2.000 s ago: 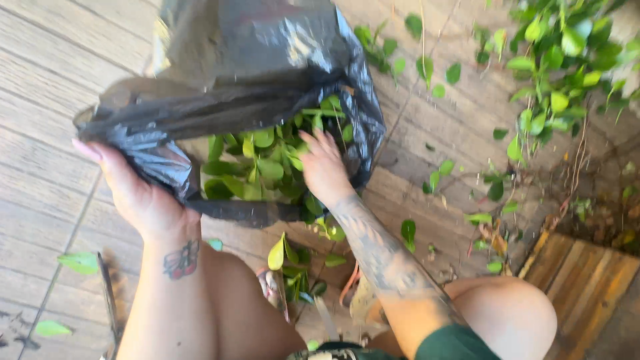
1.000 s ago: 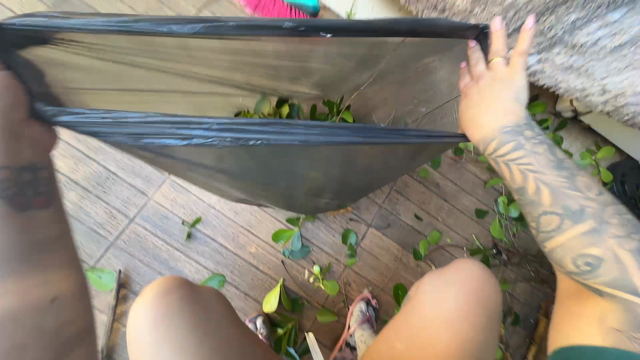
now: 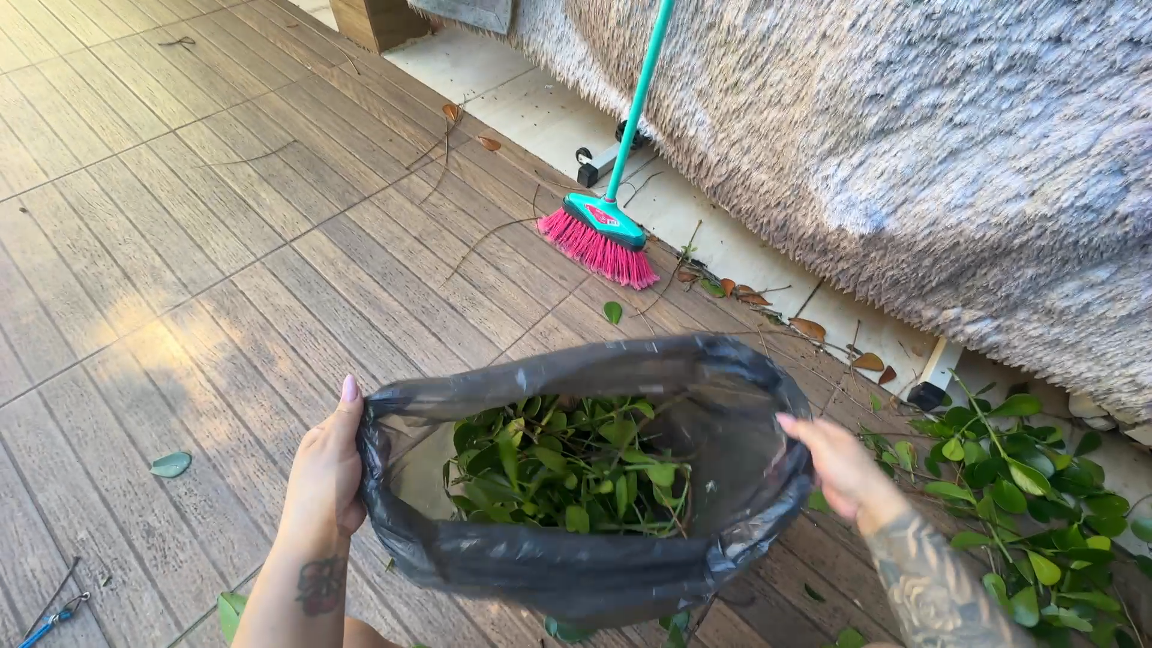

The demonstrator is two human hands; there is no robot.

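A black plastic bag (image 3: 576,562) is spread wide between my hands, its mouth facing up. Green leafy cuttings (image 3: 567,463) lie inside it. My left hand (image 3: 328,459) grips the left side of the rim, thumb uppermost. On the right side, my right hand (image 3: 837,468) holds the rim, with the thumb over the edge and the other fingers partly hidden by the plastic.
A broom with pink bristles (image 3: 601,238) stands beyond the bag. Leafy branches (image 3: 1035,504) lie on the floor at right, below a shaggy rug (image 3: 900,162). Loose leaves and twigs are scattered on the plank-patterned floor (image 3: 225,360).
My right hand, among the leaves inside the bag two seconds ago, now holds the rim. The bag's mouth has become rounder since one second ago. The view has shifted to show more floor.
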